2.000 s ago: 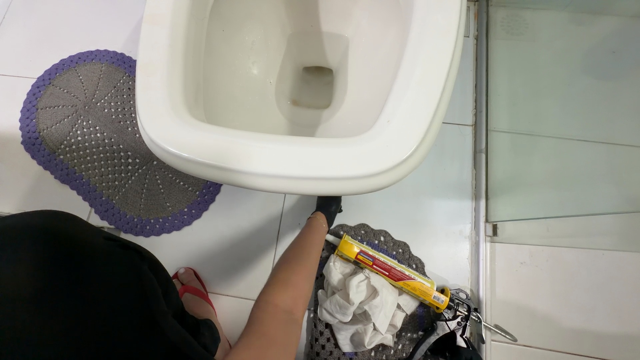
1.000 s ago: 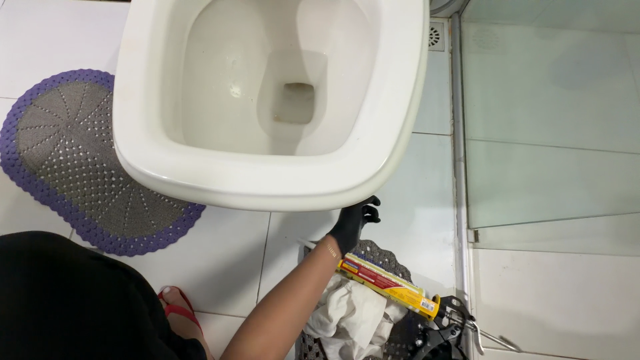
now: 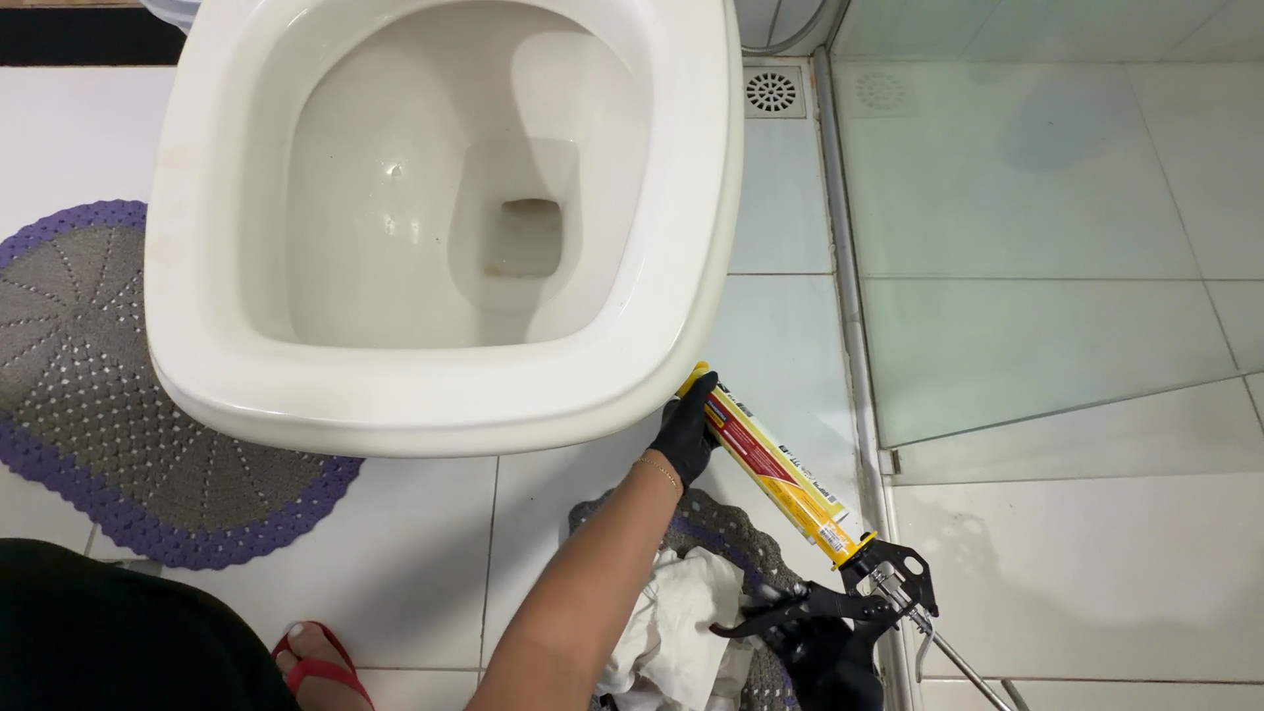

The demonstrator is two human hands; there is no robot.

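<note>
A yellow caulking gun with a sealant cartridge [image 3: 770, 459] slants beside the front right of the white ceramic toilet bowl [image 3: 425, 405]. My left hand [image 3: 687, 425], in a black glove, is closed around the front end of the cartridge, close under the bowl's rim; the nozzle is hidden. My right hand [image 3: 829, 657], also black-gloved, is at the gun's black handle and trigger [image 3: 790, 604] near the bottom edge, its fingers wrapped about the handle. A crumpled white cloth [image 3: 681, 627] lies on a grey crocheted mat [image 3: 736, 533] below the gun.
A grey crocheted rug with a purple border [image 3: 178, 494] lies left of the toilet. To the right stand a metal shower track [image 3: 851, 296] and a glass panel [image 3: 1037, 197]. A floor drain [image 3: 773, 92] is at the top. A foot in a red flip-flop [image 3: 321, 671] is at lower left.
The caulking gun, lying on the mat and cloth earlier, is now lifted and held in both hands. My left hand has gone from empty to gripping the cartridge, and my right hand has come into view.
</note>
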